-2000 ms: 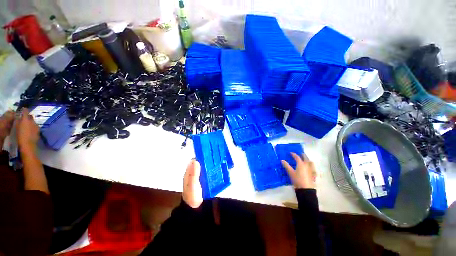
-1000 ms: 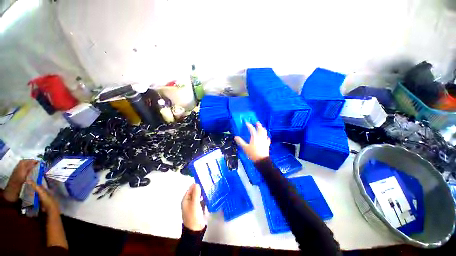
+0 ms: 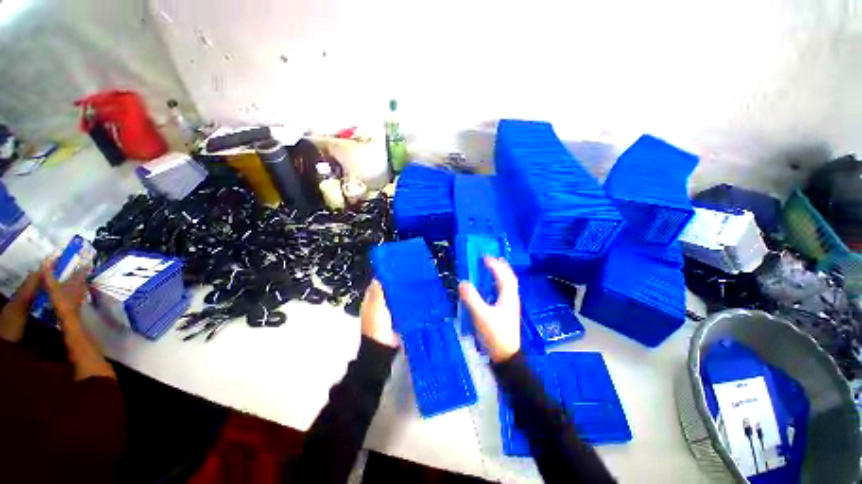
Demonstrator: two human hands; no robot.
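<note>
My left hand (image 3: 379, 317) holds an opened blue blister tray (image 3: 412, 282) by its left edge, above the table. My right hand (image 3: 495, 312) is raised right of it with fingers spread, and a pale shiny blue tray piece (image 3: 484, 265) shows behind its fingertips; whether the hand grips it is unclear. Another blue tray (image 3: 439, 367) lies below the held one, and further open trays (image 3: 593, 397) lie by my right forearm.
Blue tray stacks (image 3: 560, 194) stand at the back. The black cable heap (image 3: 255, 250) covers the left. A grey basket (image 3: 698, 397) with printed packs is at right. A neighbour's hands (image 3: 64, 288) work beside a card stack (image 3: 144, 293).
My left hand has moved up slightly, and its tray now shows plain blue instead of a printed white face. My right hand has come down and nearer from the back stack.
</note>
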